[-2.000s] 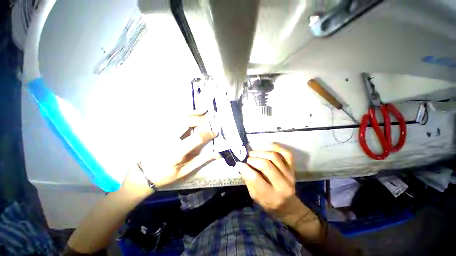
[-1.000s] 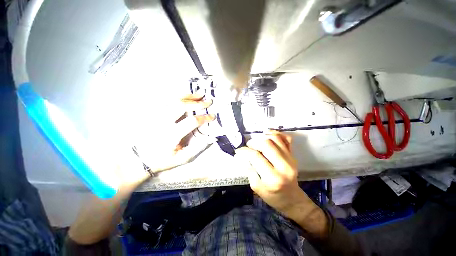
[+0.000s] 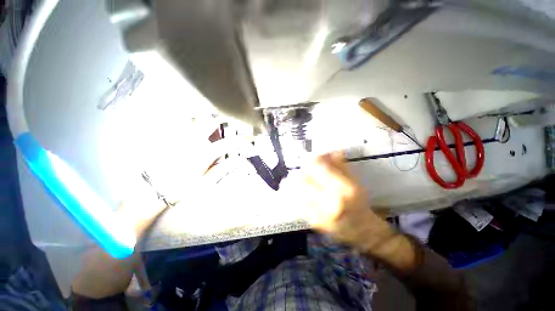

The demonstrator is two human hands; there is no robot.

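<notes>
A dark curved panel (image 3: 265,172) lies on the bed below the needle area, its pointed end towards me. Glare hides its pale parts. My left hand (image 3: 222,159) is left of it, mostly washed out by the light; whether its fingers touch the panel cannot be told. My right hand (image 3: 333,193) is blurred, to the right of the panel's lower end; its fingertips are lost in glare. The sewing machine head (image 3: 201,54) hangs over the needle area. A dark ribbed fitting (image 3: 299,126) is right of the needle area.
Red-handled scissors (image 3: 455,152) and a wooden-handled awl (image 3: 381,115) lie at the right with loose thread. A narrow dark strip (image 3: 389,155) runs along the bed. The blue-sleeved lamp (image 3: 73,197) is at the left. A blue basket (image 3: 478,256) with dark pieces is below the table edge.
The view has shifted and the machine head looks larger and further left. My right hand has moved off the panel's lower end and is blurred. The panel's pointed end shows more clearly.
</notes>
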